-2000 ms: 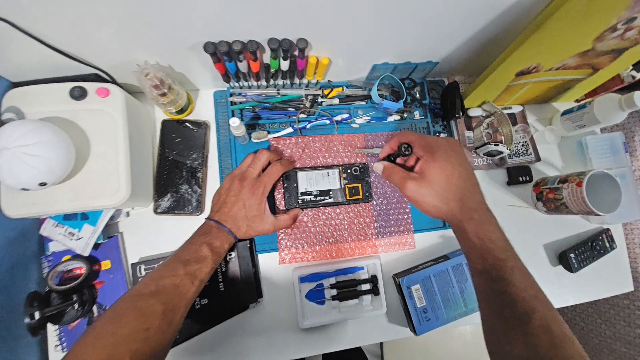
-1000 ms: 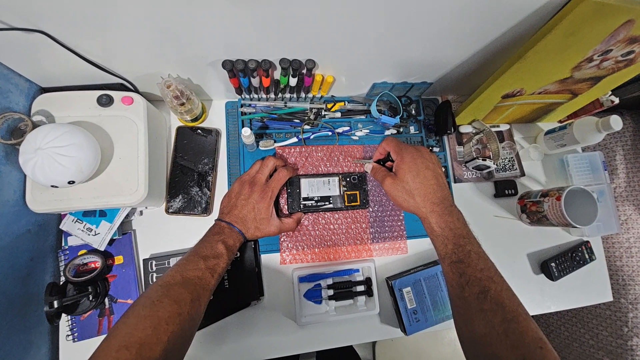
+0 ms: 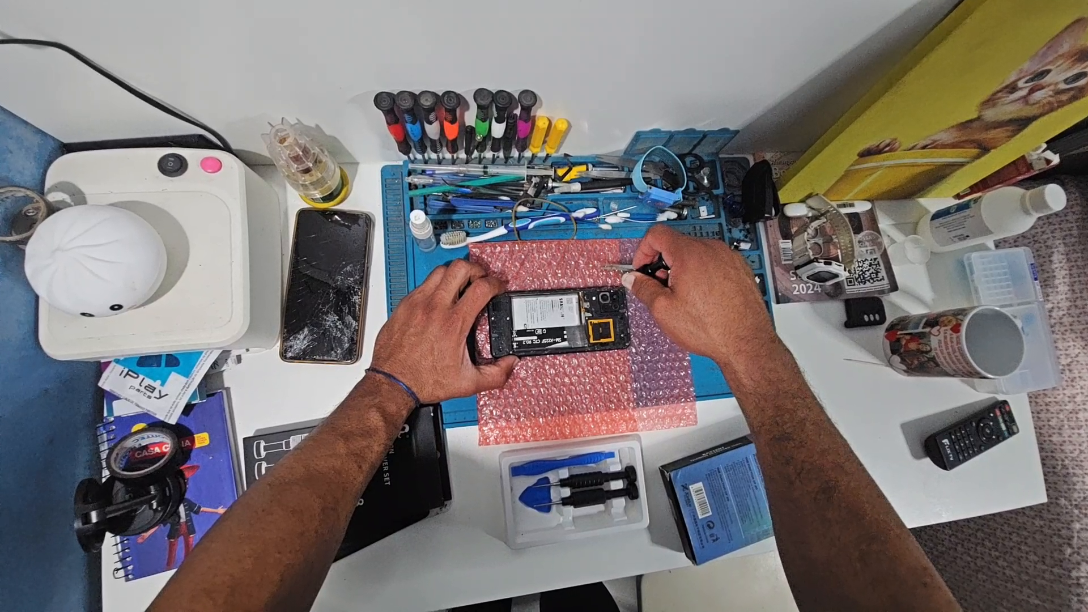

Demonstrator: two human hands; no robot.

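An opened smartphone (image 3: 557,323), its battery and inner parts bare, lies on pink bubble wrap (image 3: 561,391) over a blue repair mat (image 3: 398,255). My left hand (image 3: 446,331) grips the phone's left end, thumb at the lower edge and fingers at the upper. Just above the phone's upper right corner, my right hand (image 3: 697,285) pinches a small dark-handled tool with a thin metal shaft (image 3: 650,268) that points left; its exact kind is unclear. The tool's tip appears apart from the phone.
Screwdrivers (image 3: 450,119) stand behind the mat's tools. A cracked phone (image 3: 326,285) and a white machine (image 3: 153,255) are at left. A plastic tool tray (image 3: 574,493) and blue box (image 3: 718,497) lie in front. At right are a mug (image 3: 952,342), remote control (image 3: 971,433) and bottle (image 3: 990,217).
My right hand stays near the phone's upper right corner with the tool, its grip turned slightly. My left hand keeps hold of the phone's left end.
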